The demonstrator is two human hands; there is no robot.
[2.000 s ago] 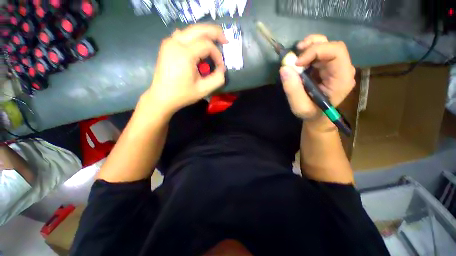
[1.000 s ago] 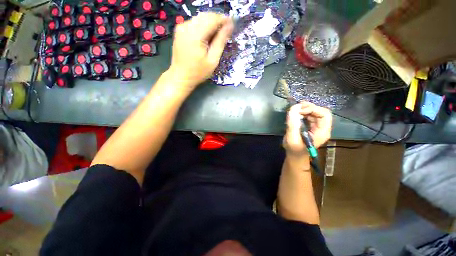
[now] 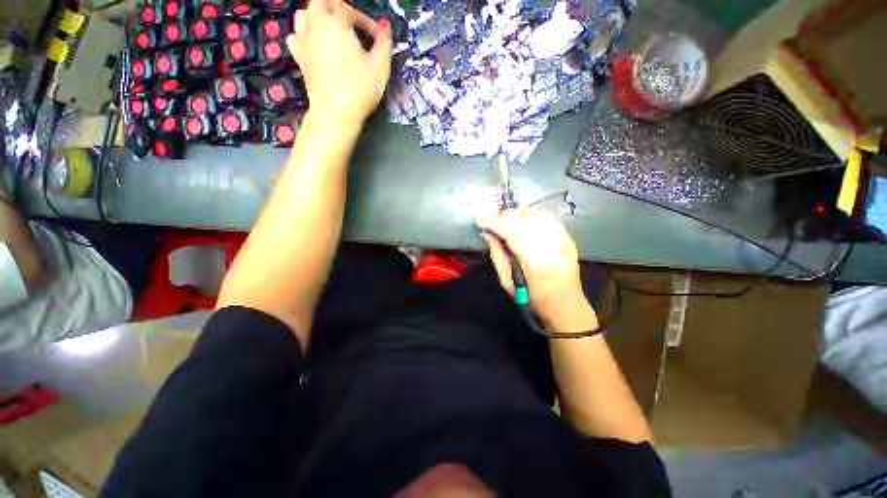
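My left hand [image 3: 340,63] is at the top of the bench, between the rows of black button units with red faces [image 3: 233,88] and the board pile [image 3: 486,78]. One red-faced unit [image 3: 384,25] shows at its thumb; whether the hand grips it is not clear. My right hand [image 3: 533,248] holds the soldering iron [image 3: 517,267] near the bench's front edge. The iron's pale tip points up, just below the pile. Its black cord loops by my wrist.
Right of the pile are a dark mat with silver bits [image 3: 632,160], a red-rimmed spool [image 3: 661,76], a round black grille [image 3: 754,126] and an open carton. A yellow-green roll [image 3: 74,173] is at the left. A cardboard box [image 3: 739,360] stands below the bench. A neighbour's sleeve shows at left.
The view has shifted from the first frame. My left hand has moved from the bench edge, past the pile, to the button rows. My right hand with the iron has moved left, towards the pile.
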